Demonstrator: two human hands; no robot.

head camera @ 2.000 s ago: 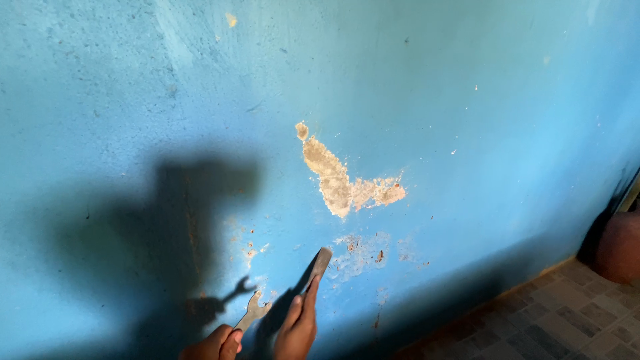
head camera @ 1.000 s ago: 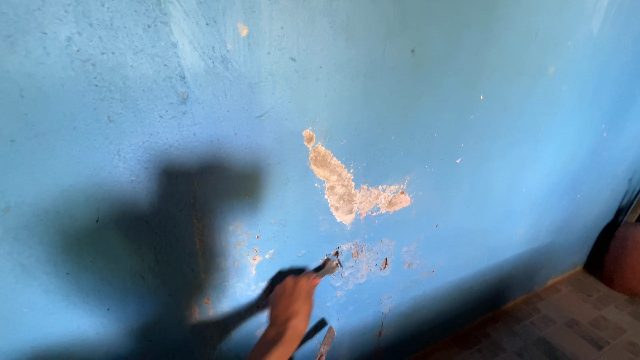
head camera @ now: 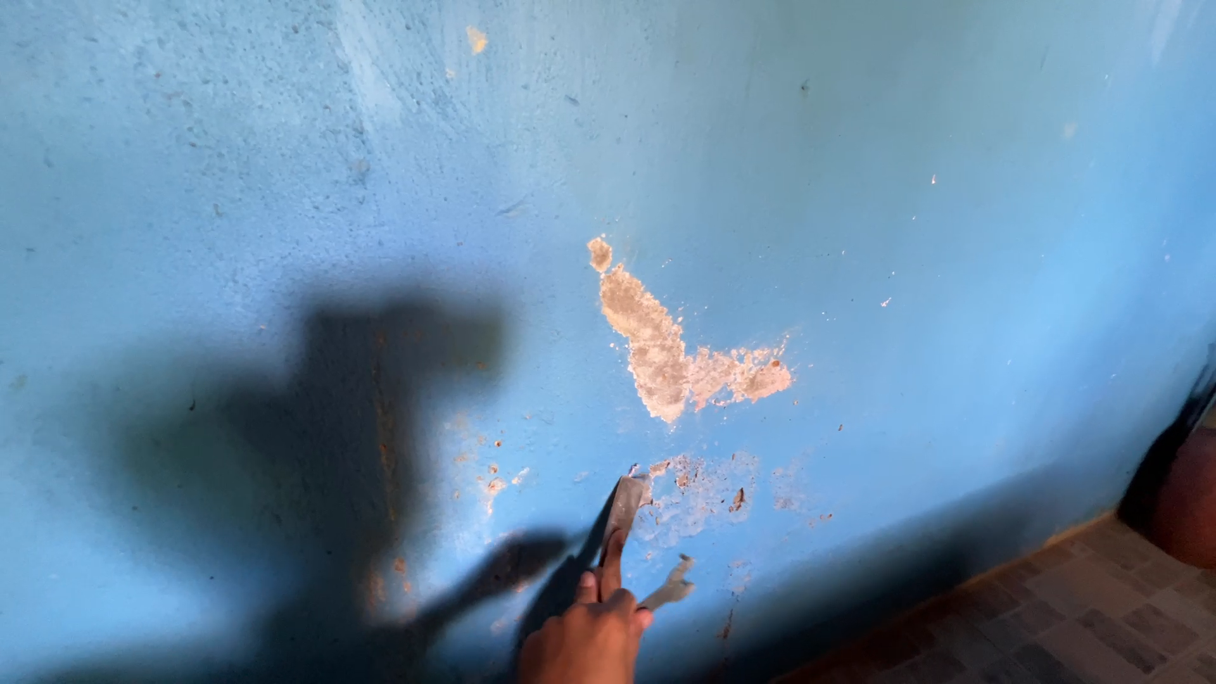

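Note:
My right hand grips a flat metal scraper or chisel, index finger extended along it. The tool's tip is at the left edge of a scuffed, flaking patch on the blue painted wall. Just right of my hand shows the open jaw of a metal wrench. Its handle runs behind my hand, and what holds it is hidden. I cannot make out my left hand. Above the tools, a larger bare plaster patch has ragged paint edges.
Small chipped spots mark the wall left of the tool. Dark shadows cover the wall's left and lower parts. A tiled floor meets the wall at lower right, where a rounded reddish-brown object stands.
Two seconds ago my left hand held the wrench left of my right hand; now the wrench shows on the right. The scraper's tip has moved from below the flaking patch to its left edge.

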